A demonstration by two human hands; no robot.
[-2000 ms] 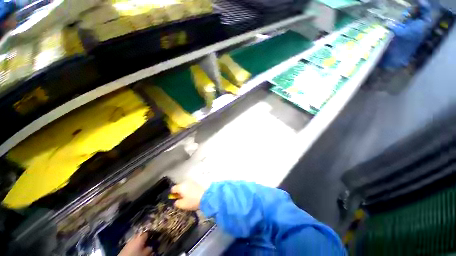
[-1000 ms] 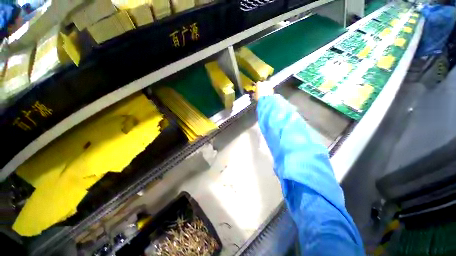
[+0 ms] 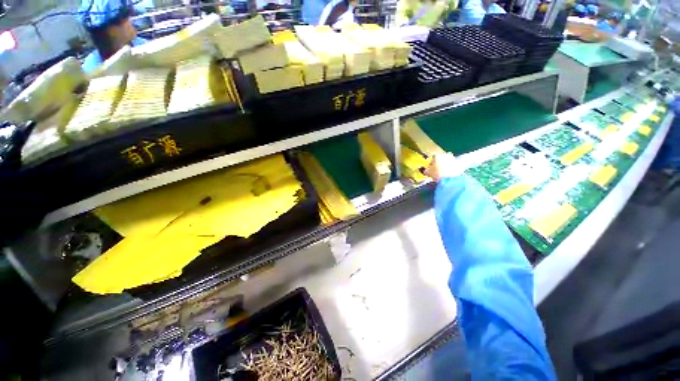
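Observation:
My right hand, at the end of a blue sleeve, reaches to the green shelf just right of the white divider. Its fingertips are at the front end of yellow strips; the hand is small, and whether it grips them cannot be told. A block of yellow strips stands left of the divider, and looser strips lean farther left. A black tray holding thin tan slivers is at the bottom, cut off by the edge. My left hand is out of the picture.
Fanned yellow sheets lie in the lower shelf bin. Long black bins with pale yellow bundles stand above, beside stacked black trays. Green circuit boards line the right. Silver parts lie left of the tray. People are at the back.
My right hand went from the tray to the shelf strips and remains there, its fingers now over their front end. My left hand has left the picture. The view has shifted, showing more of the upper bins.

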